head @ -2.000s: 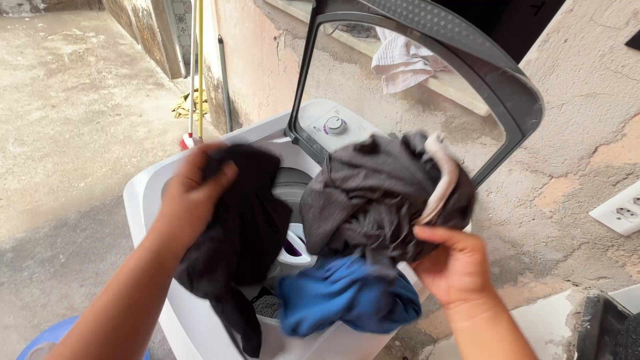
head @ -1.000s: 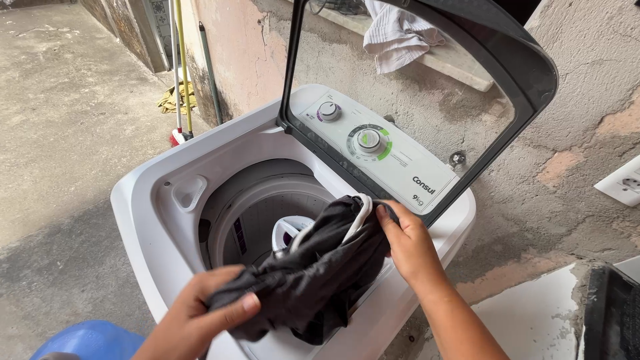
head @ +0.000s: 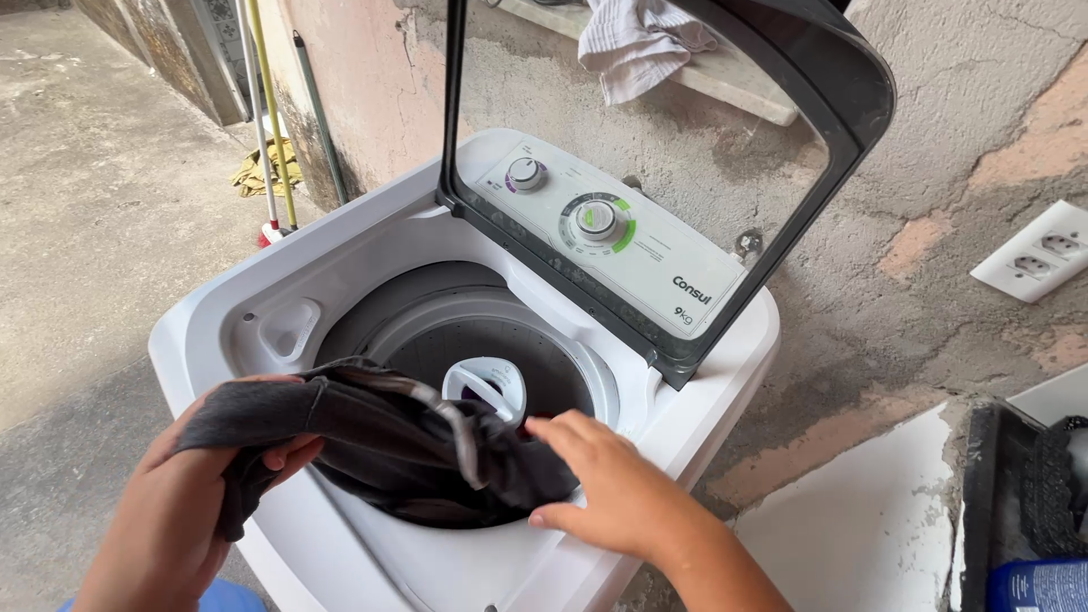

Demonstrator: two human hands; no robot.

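A dark grey garment with a pale drawstring or trim (head: 374,433) hangs over the tub opening of a white Consul top-loading washing machine (head: 187,348). Its near-left end is gripped in my left hand (head: 229,476). At the garment's right end is my right hand (head: 595,493), fingers spread; whether it touches the cloth is hard to tell. Behind the garment, the white agitator cap (head: 486,387) shows in the middle of the drum. The machine's clear lid with a dark frame (head: 850,102) is raised, and the control panel with two knobs (head: 595,219) shows through it.
Against the wall at the left lean a yellow pole (head: 276,110) and a white one, near a yellow cloth (head: 251,170). A white cloth (head: 637,42) hangs from a ledge. At right are a wall socket (head: 1033,251) and a blue container (head: 1037,585). A blue object (head: 229,597) sits lower left.
The black and blue garments seen two seconds ago are out of my hands. Since one second ago, my right hand has let go of the grey garment's drawstring end, and the garment is more spread out.
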